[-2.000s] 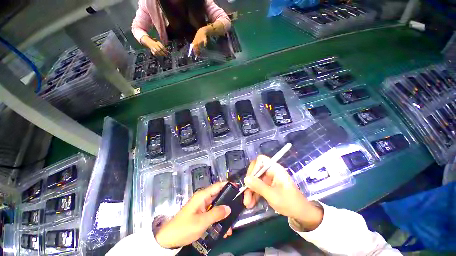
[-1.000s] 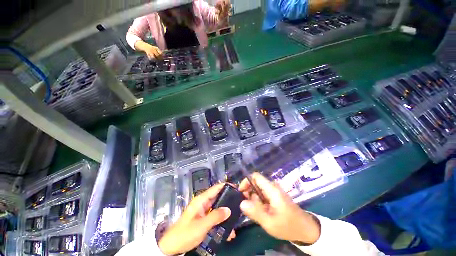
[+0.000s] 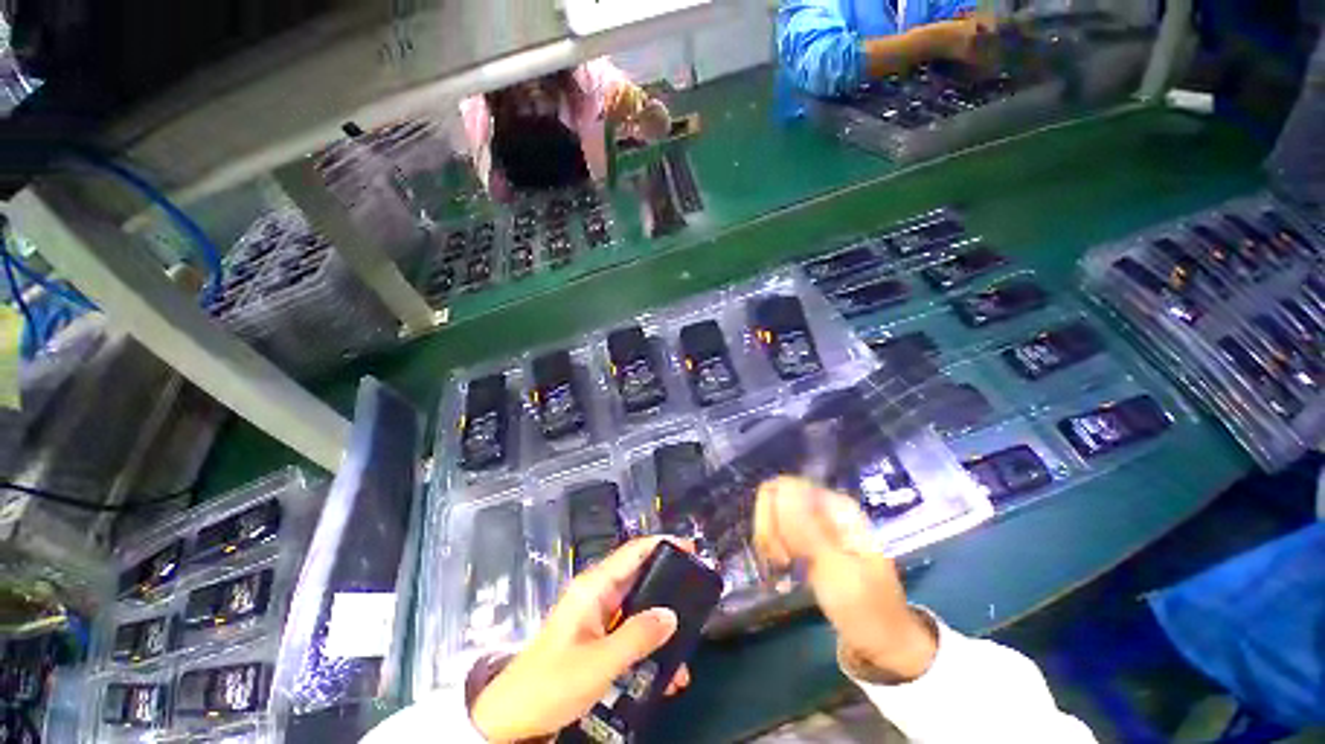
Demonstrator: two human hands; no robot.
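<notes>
My left hand (image 3: 567,654) grips a black handheld unit (image 3: 671,589), tilted with its top end up and to the right; fingers cover part of its lower half. My right hand (image 3: 831,545) is motion-blurred, to the right of the unit and apart from it. A faint grey streak above its fingers looks like the tweezers (image 3: 821,448). A thin dark adhesive sheet (image 3: 908,414) lies slanted across the clear blister tray (image 3: 448,436). Black units sit in the tray's pockets; one front-left pocket (image 3: 497,560) holds no black unit.
A tall shiny dark panel with a white label (image 3: 346,545) stands left of the tray. Stacked trays lie at the left (image 3: 284,509) and right (image 3: 1261,400). A pale frame post (image 3: 189,334) crosses the left. Two people work across the green bench (image 3: 698,262). Blue cloth (image 3: 1250,611) is at the right.
My right hand has moved away from the unit, right and up towards the sheet. My left hand still holds the unit. The view has shifted, showing more of the overhead shelf.
</notes>
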